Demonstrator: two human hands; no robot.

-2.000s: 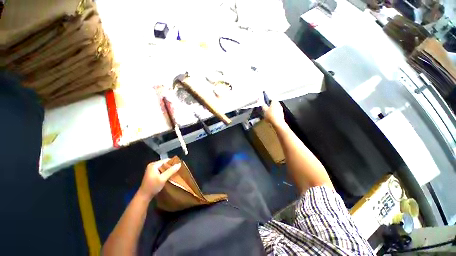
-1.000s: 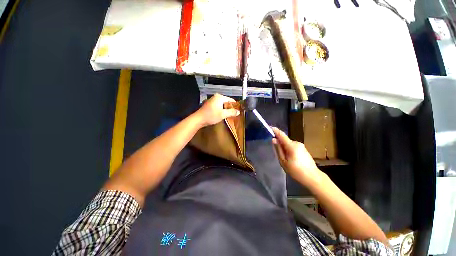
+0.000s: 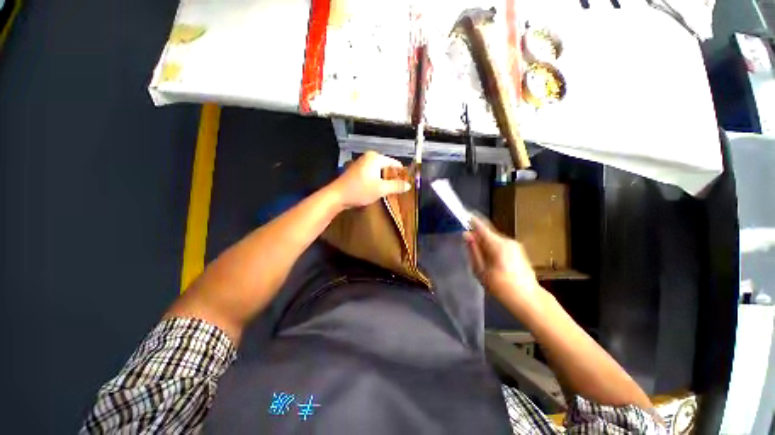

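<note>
My left hand (image 3: 371,180) grips the top corner of a brown bag piece (image 3: 374,231) at the tip of a thin silver bar (image 3: 419,149), which juts over the table edge. The piece hangs open above my lap. My right hand (image 3: 501,259) is a little blurred, right of the piece, closed on a small hammer (image 3: 451,202). Its pale shaft shows as a blurred streak pointing up-left toward the bar tip; its head cannot be made out. Any hardware at my left fingertips is hidden.
A wooden-handled hammer (image 3: 497,93) lies over the white table's (image 3: 612,110) front edge, beside a dark slim tool (image 3: 469,140). Two small dishes (image 3: 544,83) hold gold-coloured bits. Red tape (image 3: 316,55) crosses the cover. A cardboard box (image 3: 541,225) sits beneath the table.
Two seconds ago my right hand was at the table edge and the bag piece was away from the bar. Since one second ago, the small hammer's dark head has left the bar tip; my left hand has barely moved.
</note>
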